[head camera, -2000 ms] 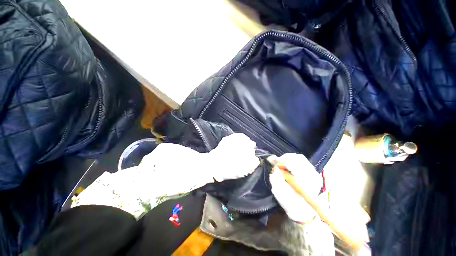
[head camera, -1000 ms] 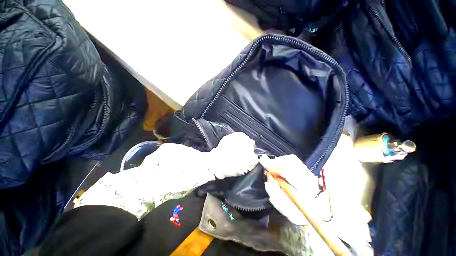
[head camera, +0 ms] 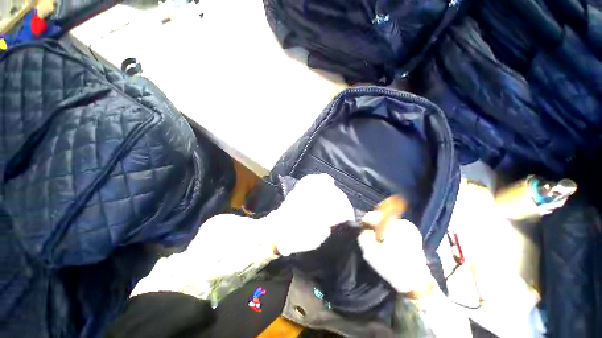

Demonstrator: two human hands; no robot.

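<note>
A dark quilted backpack (head camera: pixel 376 152) lies unzipped in front of me, its shiny lining showing. A smaller opened pocket (head camera: pixel 343 267) hangs towards my lap. My left hand (head camera: pixel 317 214), in a white glove, grips fabric at the pocket's edge; its fingertips are hidden. My right hand (head camera: pixel 396 254), also white-gloved, is at the pocket's right edge. A blurred tan patch shows at its fingers; I cannot tell whether it is bare fingertips or a wooden handle, or whether the hand holds anything.
Large quilted backpacks stand at left (head camera: pixel 99 158) and upper right (head camera: pixel 515 99). The white table (head camera: pixel 218 86) runs behind. A red item (head camera: pixel 457 249) with a thin cord lies right of my right hand, near a tan tool cup (head camera: pixel 518 201). A grey apron flap (head camera: pixel 313 307) covers my lap.
The long wooden stick, earlier slanting down from my right hand, no longer shows there. The right hand's fingers now point upward. The view has shifted, showing more table at upper left.
</note>
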